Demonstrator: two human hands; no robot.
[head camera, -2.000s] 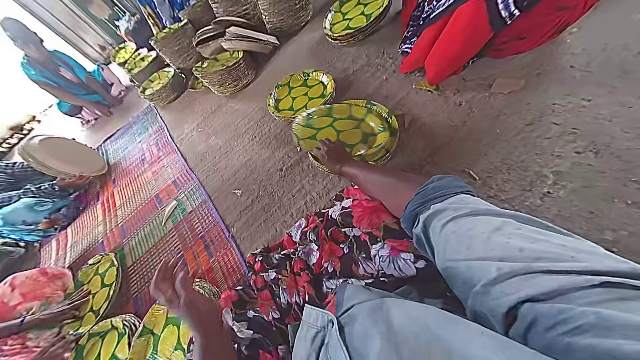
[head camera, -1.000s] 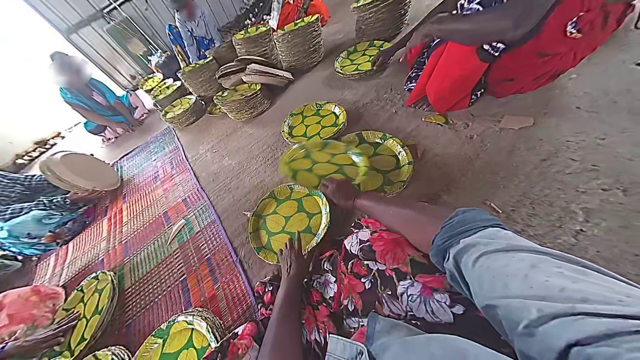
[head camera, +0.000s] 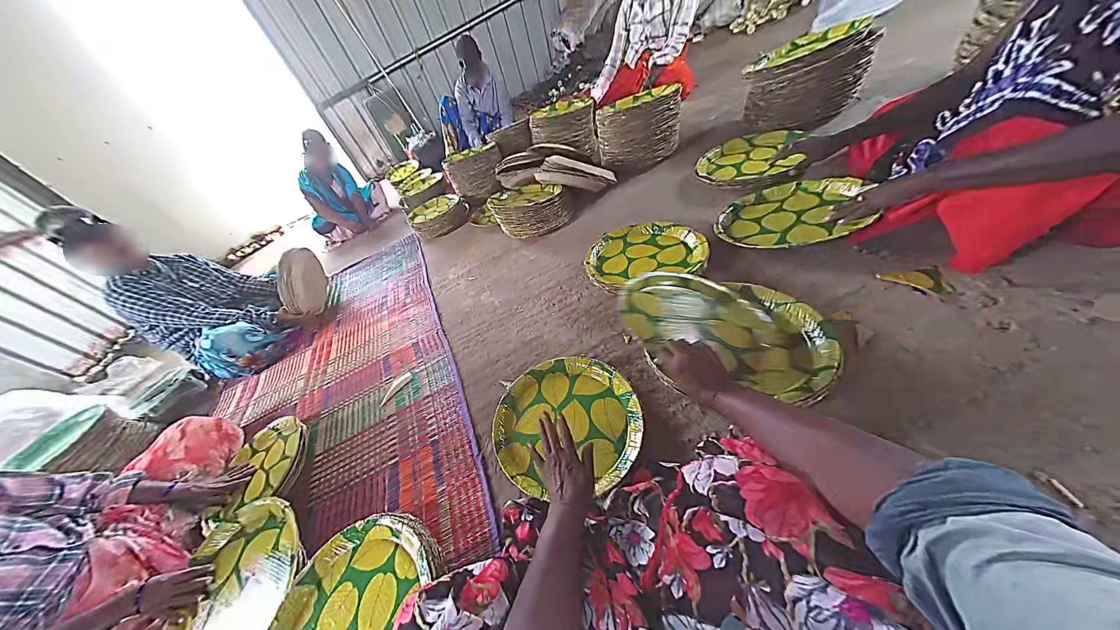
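A green plate with a yellow leaf print lies just beyond the floral cloth, and my left hand rests on its near part with fingers spread. My right hand grips the near edge of another leaf-print plate, tilted and blurred by motion. Beneath and to the right of that plate is a wide stack of similar plates, partly covered by it. A smaller stack of printed plates stands just behind.
On the right a co-worker's hands touch a printed plate. Tall plate stacks stand at the back. A woven mat stretches along the left, with seated people beside it. More plate stacks are at lower left.
Two seconds ago my left hand was at the lower left, off the plate; one second ago it was on it. That plate has appeared near the cloth since the first frame. The view has shifted.
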